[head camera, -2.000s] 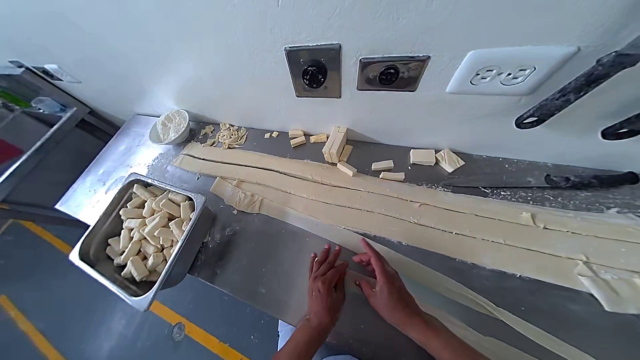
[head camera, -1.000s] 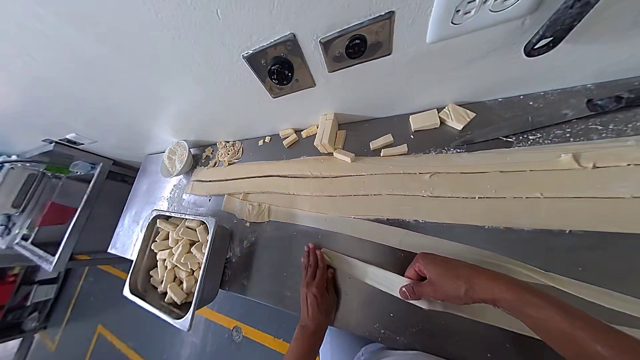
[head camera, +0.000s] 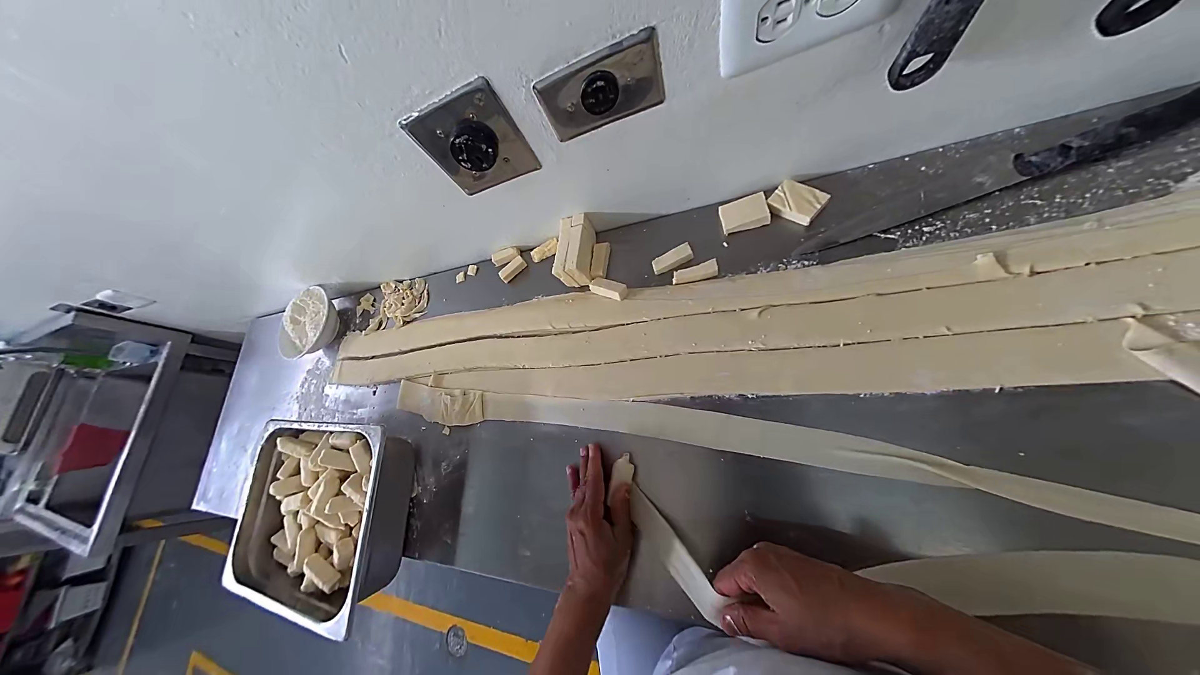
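A narrow strip of dough (head camera: 673, 553) runs at a slant between my hands, near the front edge of the steel table. My left hand (head camera: 598, 525) lies upright along the strip's upper end, fingers together, pressing it against the table or holding it; which is unclear. My right hand (head camera: 773, 600) is closed around the strip lower down. Behind them a long dough strip (head camera: 712, 424) lies loose, its left end folded. Farther back are wide side-by-side dough strips (head camera: 675, 366). Blocks of a pale food, perhaps cheese (head camera: 574, 251), sit by the wall.
At the table's left edge is a deep steel pan (head camera: 242, 553) filled with pale oblong pieces (head camera: 323, 502). A bowl of flour (head camera: 307, 322) and dough scraps (head camera: 405, 302) lie behind it. A large knife (head camera: 1069, 157) rests along the wall, below electrical outlets (head camera: 473, 145).
Two seconds ago both hands were close together; one second ago the right hand held the strip out to the right. It has since come down toward the front edge, slanting the strip. The view has tilted.
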